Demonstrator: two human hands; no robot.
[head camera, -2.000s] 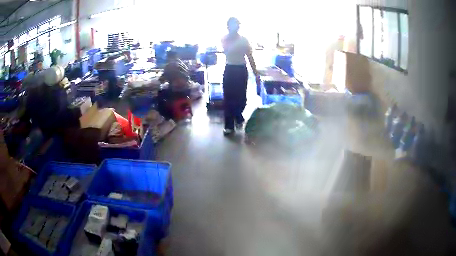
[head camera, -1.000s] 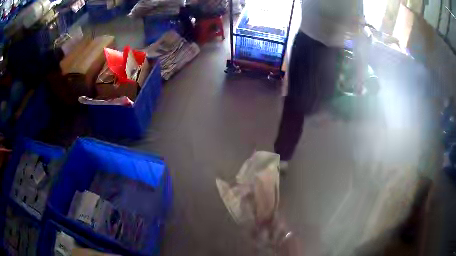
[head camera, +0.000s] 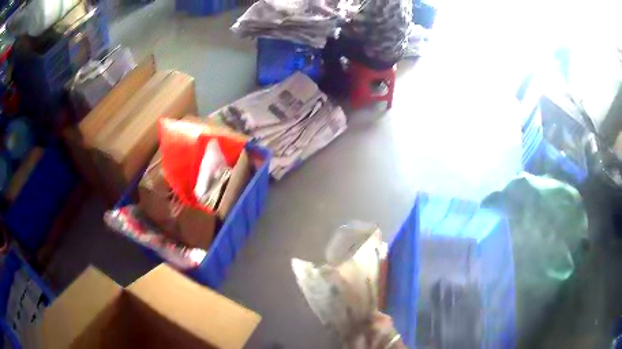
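My right hand (head camera: 379, 332), blurred and cut off by the bottom edge, is closed on the lower end of a crumpled whitish bag or sheet (head camera: 346, 281). The bag or sheet spreads upward from the fist; its exact kind cannot be told. My left hand is not in view. An open brown cardboard carton (head camera: 194, 310) with raised flaps lies at the bottom left, cut off by the edge.
A blue crate (head camera: 256, 201) holds a small carton and a red bag (head camera: 184, 153). A taller carton (head camera: 146, 112) stands behind it. Printed sacks (head camera: 290, 116) lie on the floor near a red stool (head camera: 373, 85). A blurred blue crate (head camera: 402, 272) and green bundle (head camera: 545, 218) are right.
The view has swung left and down. The person in front is out of view. The open carton and the right-hand blue crate have come into view. My right hand still grips the whitish item.
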